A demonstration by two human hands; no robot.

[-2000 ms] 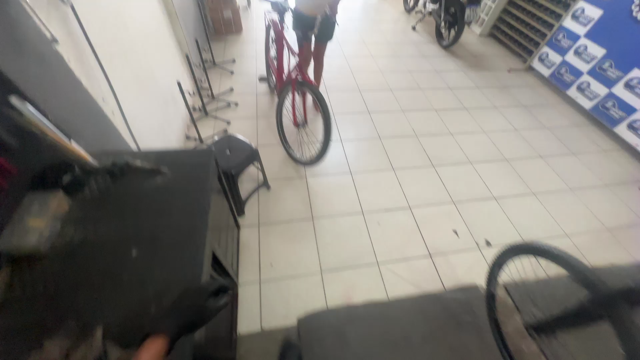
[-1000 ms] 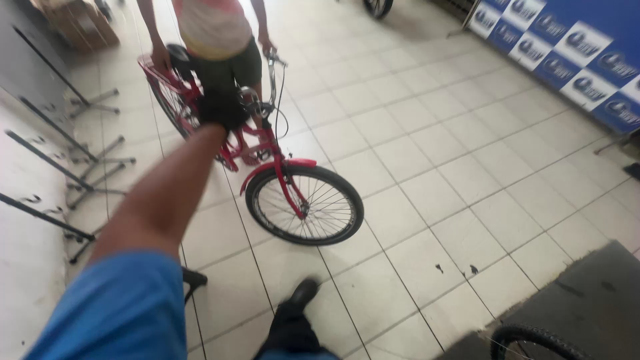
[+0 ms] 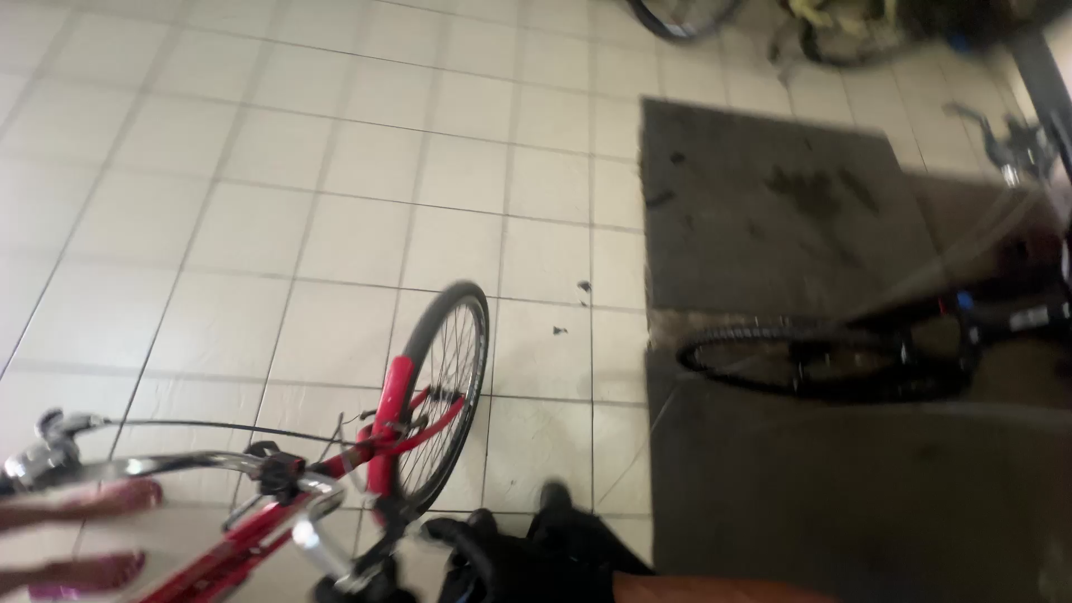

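A red bicycle (image 3: pixel 389 435) with a red front fender and a chrome handlebar (image 3: pixel 184 461) stands at lower left on the tiles. At the handlebar's near end, my black-gloved left hand (image 3: pixel 368 586) appears closed around the grip, partly cut off by the bottom edge. My right hand (image 3: pixel 511 557), also in a black glove, is over my dark trousers, to the right of the front wheel. Its fingers reach toward the left and nothing shows in them, though blur hides detail. Brake cables run along the handlebar.
Another person's feet (image 3: pixel 100 536) in pink footwear are beside the red bicycle. On the right, a dark bicycle (image 3: pixel 804 360) stands over a stained dark mat (image 3: pixel 720 251). Another wheel (image 3: pixel 682 25) is at the top. Small dark scraps (image 3: pixel 559 330) lie on the tiles.
The view has swung right and down. My left hand, stretched out toward the red bicycle a second ago, is now at its handlebar. The bicycle is at lower left, and my right hand has come into view.
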